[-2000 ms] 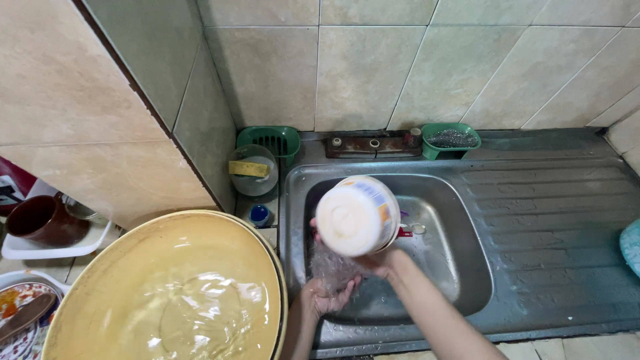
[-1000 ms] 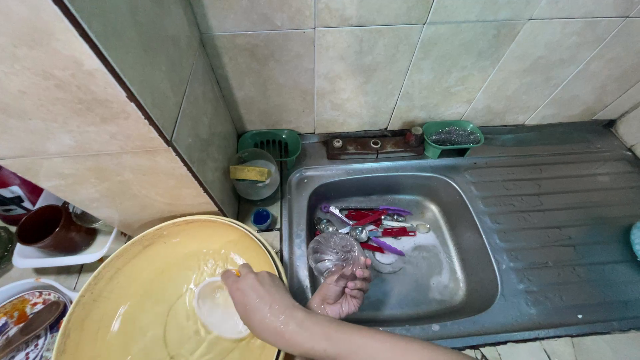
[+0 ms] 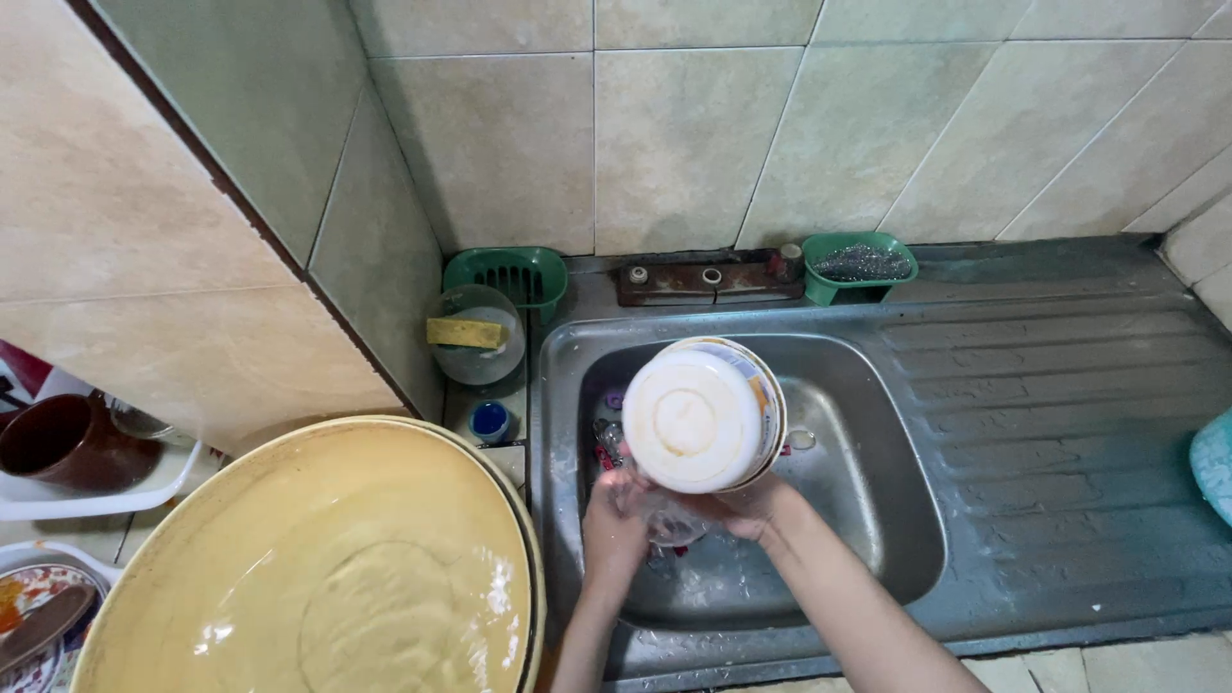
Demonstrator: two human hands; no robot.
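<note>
Over the steel sink basin (image 3: 857,500), my right hand (image 3: 756,505) holds a white plastic tub (image 3: 691,421) tipped over, its base toward the camera. Just below and left of it, my left hand (image 3: 621,515) grips a clear glass bowl (image 3: 674,520), partly hidden by the tub. Cutlery (image 3: 608,438) with red and purple handles lies in the basin behind the hands, mostly covered. A large yellow basin of water (image 3: 385,568) stands to the left of the sink.
Behind the sink are a green soap holder (image 3: 507,274), a container with a yellow sponge (image 3: 464,333), and a green holder with a steel scourer (image 3: 859,265). A blue cap (image 3: 490,422) sits at the sink's left edge. A brown mug (image 3: 77,443) is far left.
My right hand and the white tub have moved from the yellow basin to over the sink, where the tub is now tipped above the glass bowl. My left hand still holds the bowl.
</note>
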